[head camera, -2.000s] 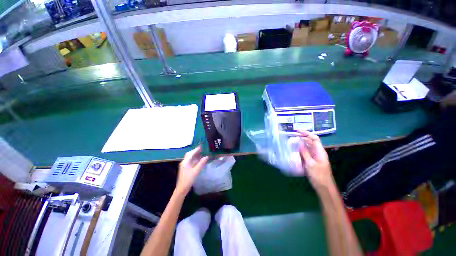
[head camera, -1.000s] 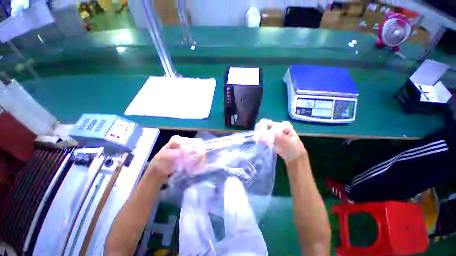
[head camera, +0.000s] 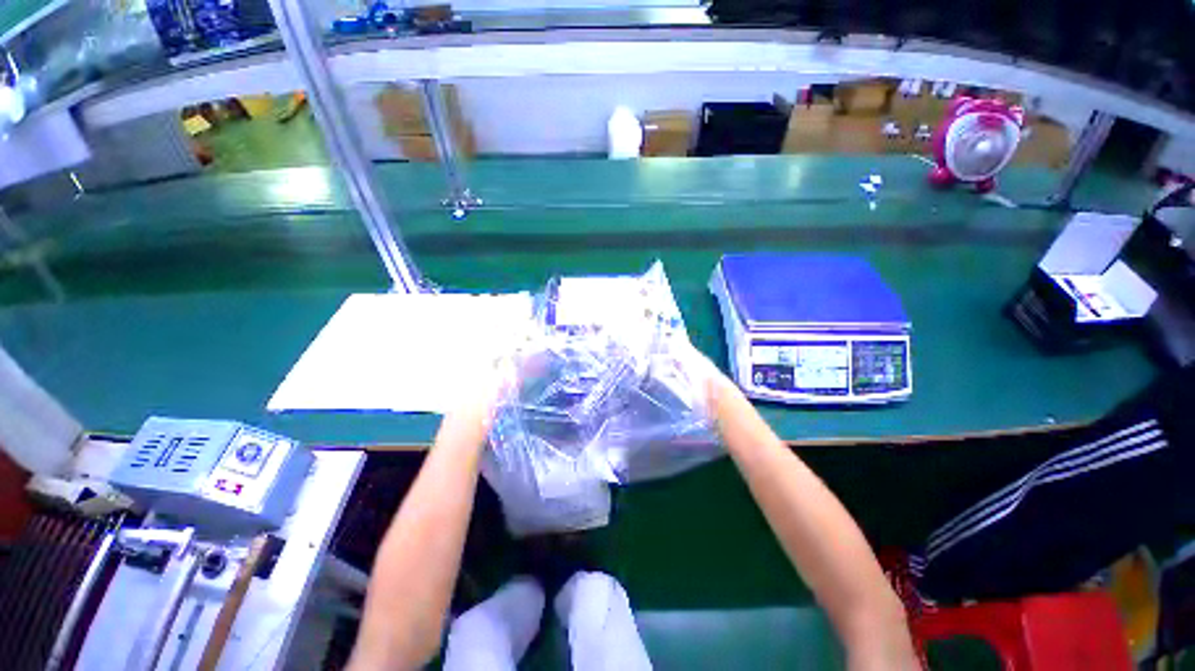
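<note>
A clear, crinkly plastic bag (head camera: 590, 393) is between my hands at the bench's front edge, in front of and partly over the product box (head camera: 606, 302). Only the box's white top shows well; its black sides are hidden by the film. My left hand (head camera: 505, 387) is at the bag's left side, and my right hand (head camera: 684, 370) is at its right side. Both hold the film, with the fingers mostly covered by plastic and blurred.
A white sheet (head camera: 400, 354) lies left of the box, and a blue-topped scale (head camera: 813, 308) stands right. The sealer control box (head camera: 216, 465) is lower left. A red stool (head camera: 1048, 636) and a person's dark-clothed leg (head camera: 1048, 498) are right. An open black carton (head camera: 1081, 295) lies beyond.
The bag has moved from over my legs up to the box and now partly covers it. Both hands have moved forward to the bench edge with it. The camera view has shifted.
</note>
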